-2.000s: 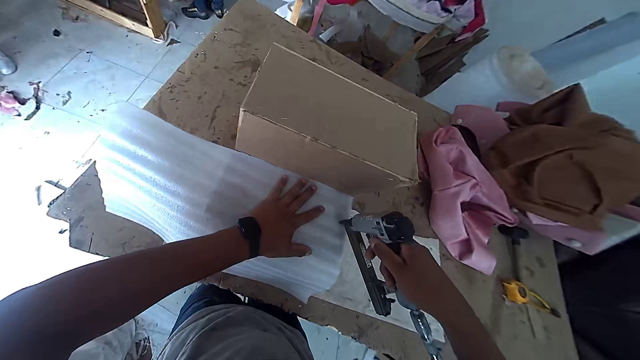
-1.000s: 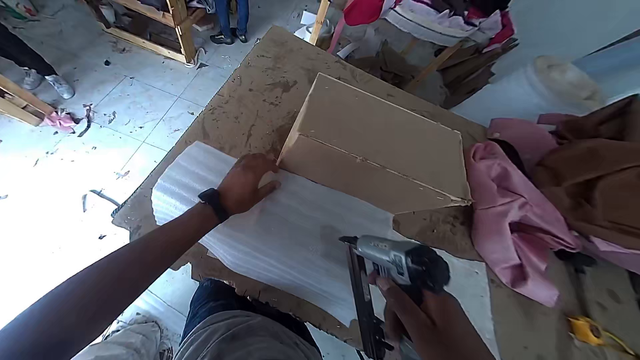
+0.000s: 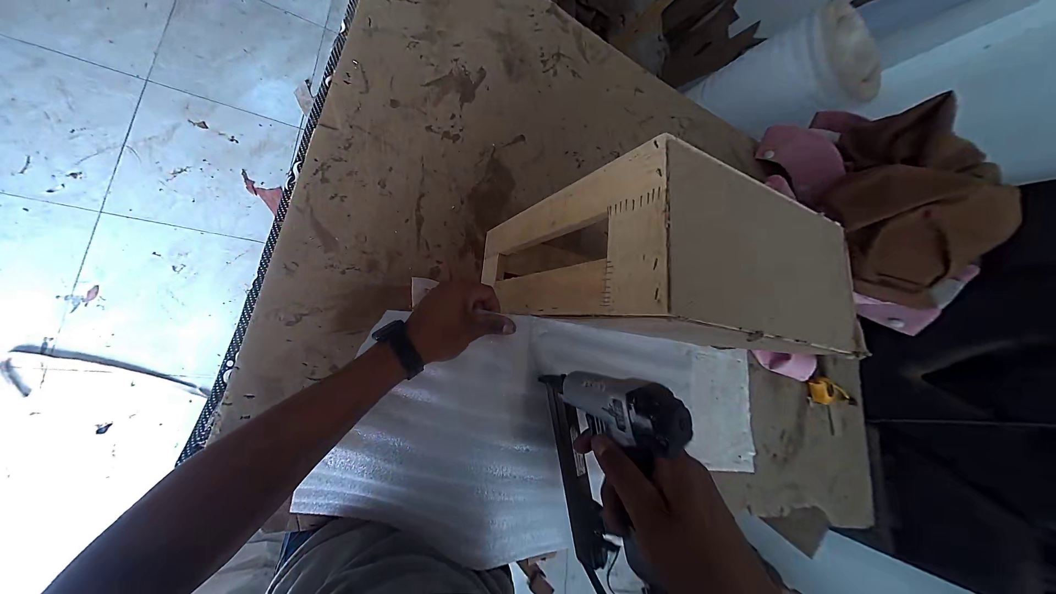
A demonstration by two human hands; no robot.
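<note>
A box-shaped wooden frame (image 3: 635,247) with board faces stands tilted on the work table, its slatted side with an opening and rows of staples facing left. White foam sheet (image 3: 462,445) lies along its near edge and hangs toward my lap. My left hand (image 3: 458,320), with a black watch on the wrist, pinches the sheet's upper edge at the frame's lower left corner. My right hand (image 3: 652,495) grips a pneumatic staple gun (image 3: 619,404), whose nose is over the foam, just below the frame; whether it touches the foam I cannot tell.
Pink and brown fabric (image 3: 924,206) is heaped at the right of the table (image 3: 396,165). A yellow tape measure (image 3: 825,391) lies near the right edge. Behind the table stands a white roll (image 3: 792,66). Scraps lie on the tiled floor (image 3: 148,157) at left.
The wooden frame has turned, so its open slatted side now shows. My left hand has gone from lying flat on the foam to pinching its edge. The view has shifted.
</note>
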